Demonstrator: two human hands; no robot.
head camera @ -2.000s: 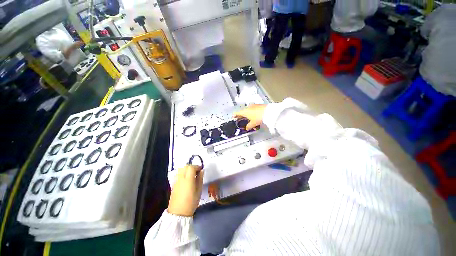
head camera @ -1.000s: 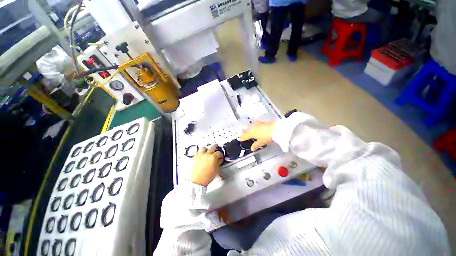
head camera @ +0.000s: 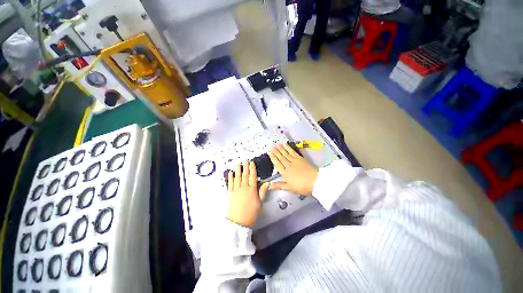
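Note:
A narrow black fixture (head camera: 264,166) lies across the pale worktable. My left hand (head camera: 245,197) lies palm down with its fingertips over the fixture's left end. My right hand (head camera: 295,171) lies palm down over its right part, fingers spread. The thumbs are close together at its front side. Neither hand visibly grips anything; what is under the fingers is hidden. A lone black ring (head camera: 206,167) lies left of the fixture. A bright yellow tool (head camera: 309,145) lies beyond my right fingertips.
A thick stack of white foam trays (head camera: 123,229) with rows of black rings stands on the left. Dark scraps (head camera: 201,137) and black parts (head camera: 266,80) lie on the worktable. The amber machine head (head camera: 163,94) hangs at back left. Red stools (head camera: 373,40) stand beyond the aisle.
Two seconds ago my left hand held a ring near the front edge; it has moved onto the fixture. My right hand now lies flatter on the fixture, and the yellow tool shows beside it.

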